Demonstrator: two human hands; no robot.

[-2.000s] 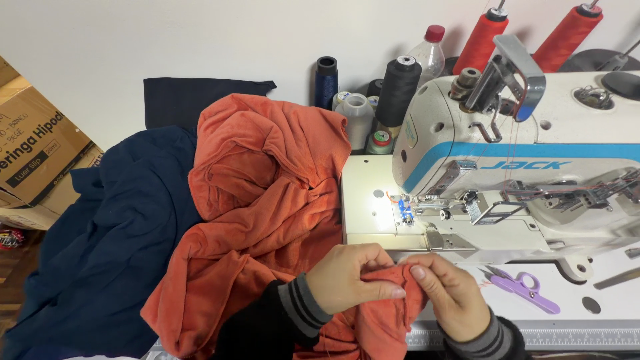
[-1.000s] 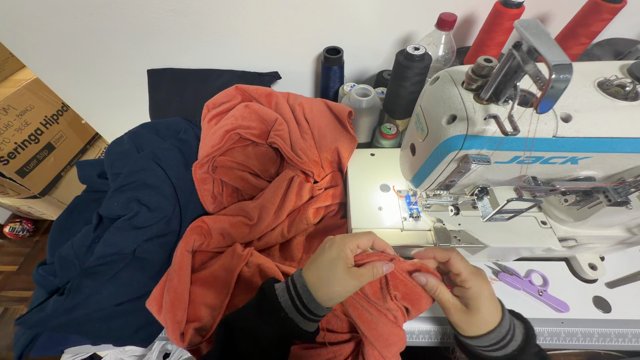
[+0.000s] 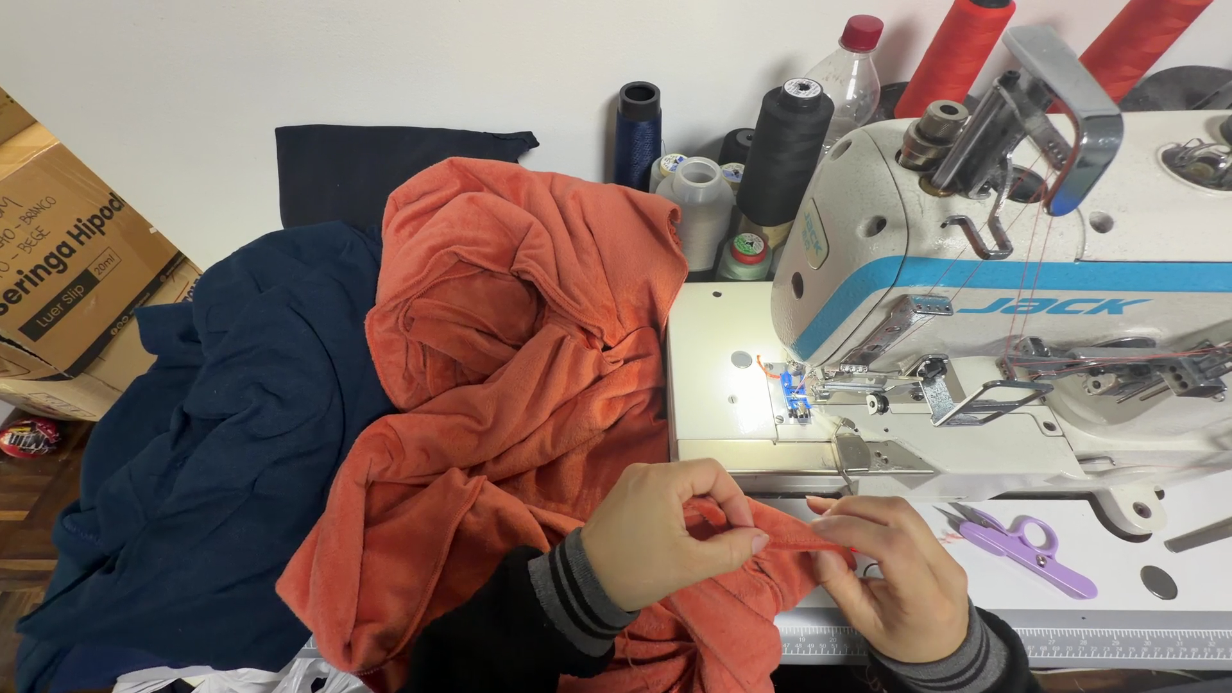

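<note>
Orange plush fabric (image 3: pixel 500 472) is heaped left of the Jack sewing machine (image 3: pixel 962 231) and runs down to the front edge. My left hand (image 3: pixel 664 539) pinches a folded edge of it between thumb and index finger. My right hand (image 3: pixel 895 568) grips the same edge a little farther right, with thumb and fingers together. The edge is stretched between the two hands, just in front of the machine's bed. The lit presser foot area (image 3: pixel 795 393), with blue parts, holds no fabric. Purple thread snips (image 3: pixel 1028 553) lie to the right of my right hand.
Dark blue fabric (image 3: pixel 241 423) is piled at the left, beside cardboard boxes (image 3: pixel 67 260). Thread cones, among them a black one (image 3: pixel 784 144), and a plastic bottle (image 3: pixel 847 82) stand behind the machine bed. A ruler strip (image 3: pixel 1116 643) runs along the front edge.
My hands have drawn apart along the fabric edge, which now shows as a taut strip between them. The heaped fabric and the snips have stayed in place.
</note>
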